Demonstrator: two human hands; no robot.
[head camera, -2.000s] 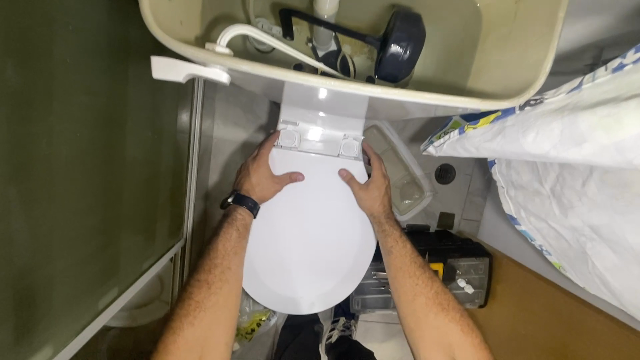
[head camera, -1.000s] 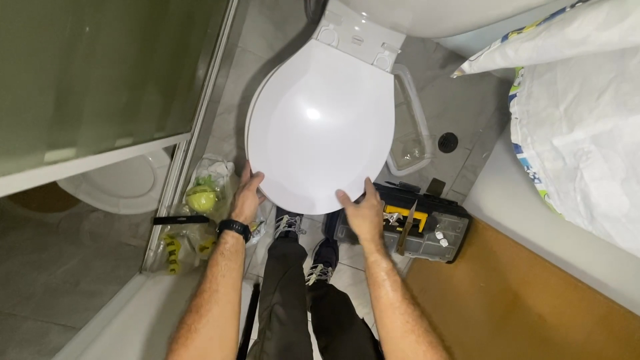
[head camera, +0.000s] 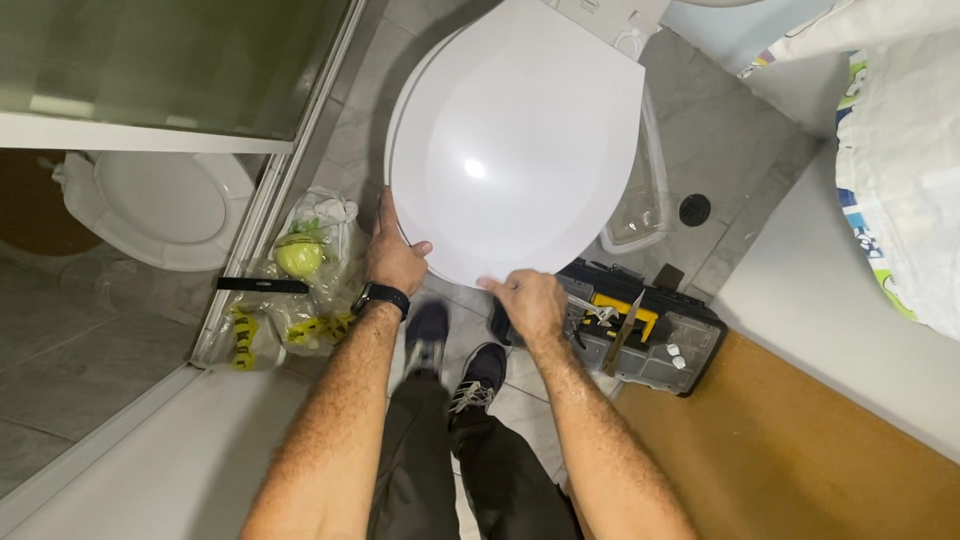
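Note:
A white toilet lid (head camera: 517, 142) lies closed over the toilet bowl, its hinge end toward the upper right, where a white hinge fitting (head camera: 634, 34) shows. My left hand (head camera: 395, 259) rests at the lid's lower left edge, fingers along the side and thumb near the rim. At the front edge is my right hand (head camera: 531, 304), fingers curled down at the rim and thumb by the edge. Its fingertips are hidden, so how firmly it grips does not show. I wear a black watch (head camera: 381, 298) on the left wrist.
A black toolbox (head camera: 682, 352) with an adjustable wrench (head camera: 596, 307) stands at right. Behind it are a clear plastic container (head camera: 637, 210) and a floor drain (head camera: 694, 210). Plastic bags (head camera: 300, 300) lie left, beside the sliding door's frame (head camera: 289, 172). A curtain (head camera: 900, 165) hangs at right.
Both hands have moved from beside the hinges, two seconds ago, to the front part of the lid. The right hand has since shifted toward the front middle. The view has moved strongly.

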